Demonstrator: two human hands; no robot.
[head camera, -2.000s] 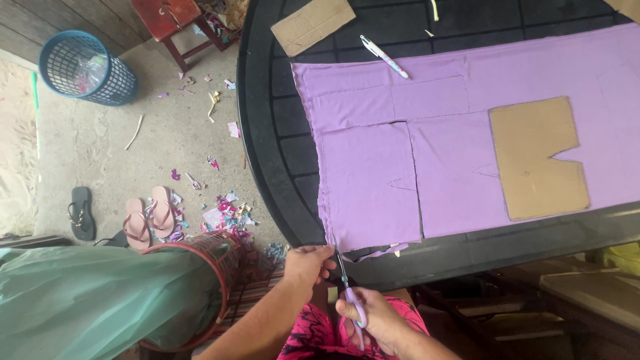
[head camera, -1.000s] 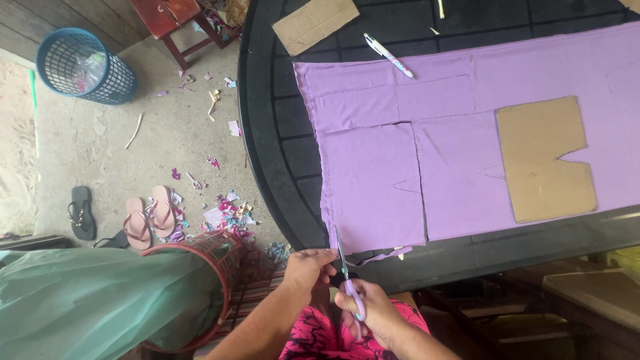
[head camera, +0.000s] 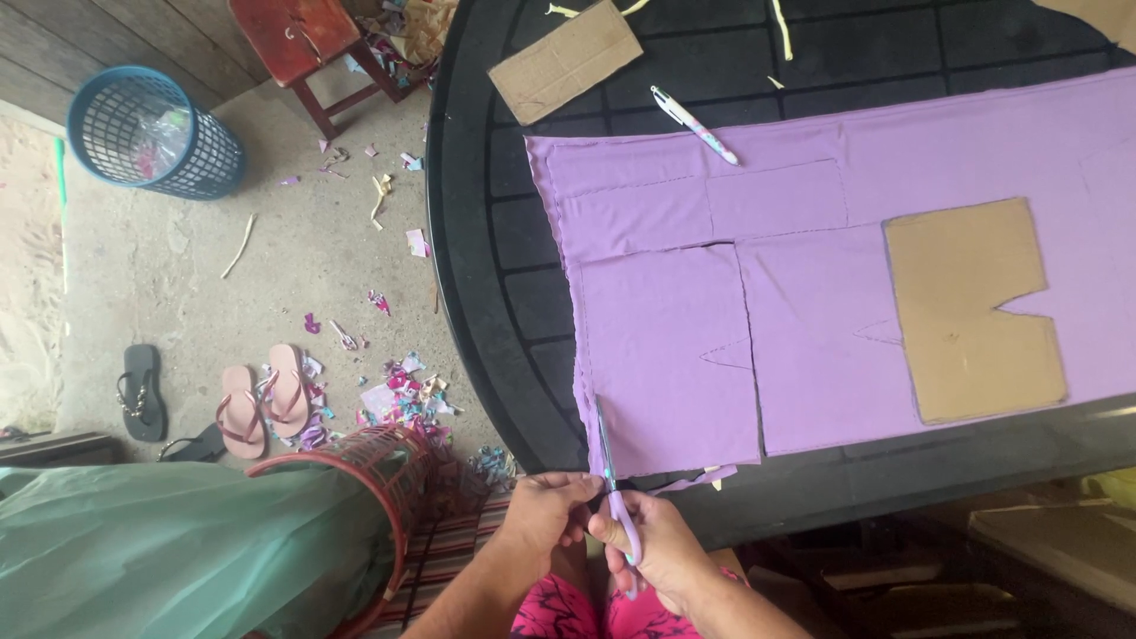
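Note:
Purple fabric (head camera: 657, 355) with dashed outlines lies on a black round-ended plastic table (head camera: 479, 266). My left hand (head camera: 550, 510) pinches the fabric's lower left corner. Purple-handled scissors (head camera: 624, 524) are in my right hand (head camera: 652, 541), their blades pointing up along the fabric's left edge. A narrow purple strip (head camera: 697, 480) hangs beside the lower edge. Cuts run above and to the right of the lower left panel. A notched cardboard template (head camera: 976, 319) rests on the fabric at right. A multicolour pen (head camera: 695, 125) lies across its top edge.
Another cardboard piece (head camera: 565, 62) lies on the table's upper left. On the floor are a blue basket (head camera: 200, 160), a red stool (head camera: 297, 40), pink flip-flops (head camera: 240, 413), and fabric scraps (head camera: 404, 390). A red basket (head camera: 390, 497) with green translucent material (head camera: 177, 550) stands at lower left.
The scissors' blades have moved up along the fabric's left edge from near the lower corner. My left hand stays at that corner.

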